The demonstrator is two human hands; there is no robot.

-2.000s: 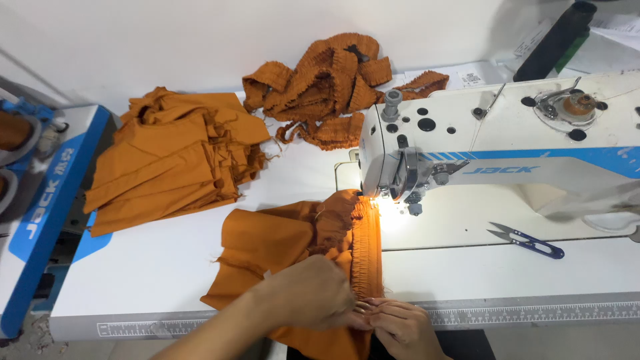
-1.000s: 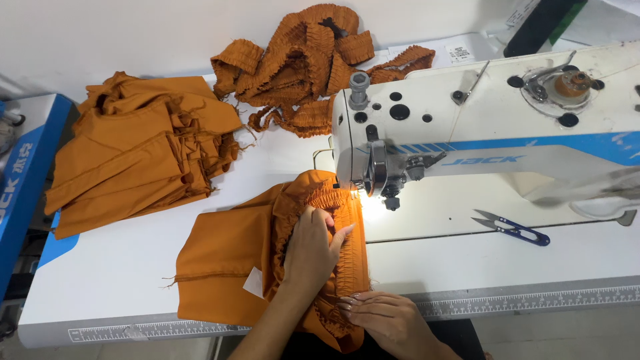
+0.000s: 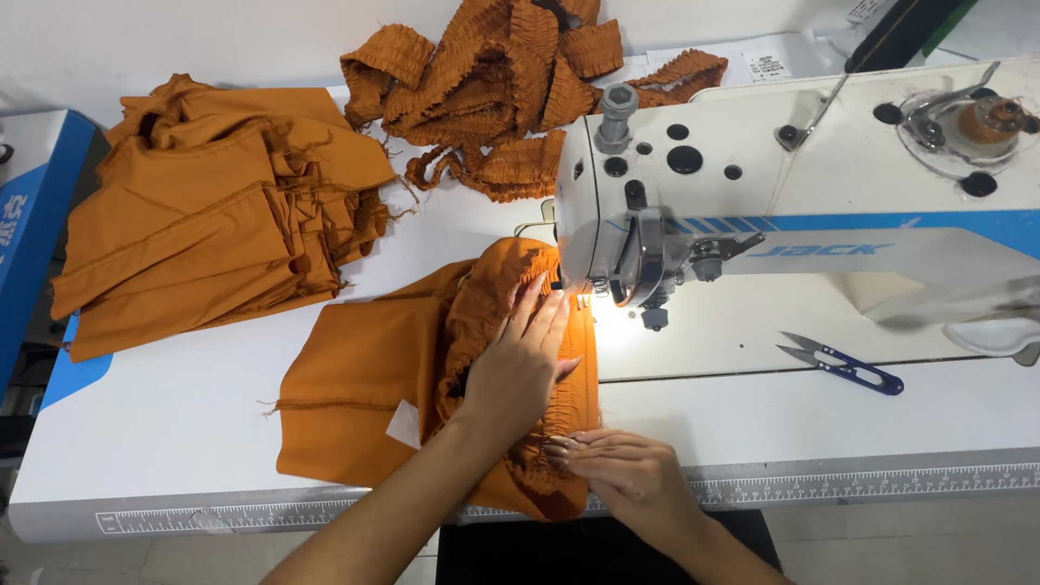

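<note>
An orange fabric garment with a gathered elastic band (image 3: 357, 349) lies partly under the presser foot of a white Jack sewing machine (image 3: 812, 162), whose lamp lights the needle area. My left hand (image 3: 524, 366) rests on the gathered band close to the foot, fingers spread and pointing at the machine head. Nearer the table's front edge, my right hand (image 3: 626, 467) pinches the band's edge between thumb and fingers. A small white tag (image 3: 404, 424) shows on the garment, left of my left forearm.
Stacked orange fabric pieces (image 3: 211, 211) lie at the left. Gathered orange strips (image 3: 504, 89) are heaped behind the machine head. Blue-handled thread snips (image 3: 849, 370) rest on the right of the machine bed. A ruler strip (image 3: 812, 487) runs along the front edge. Another blue-and-white machine part (image 3: 36, 211) stands far left.
My left hand has moved from beside my right hand up the band toward the presser foot, and its fingers have spread. The garment's left part lies flatter and its white tag shows more.
</note>
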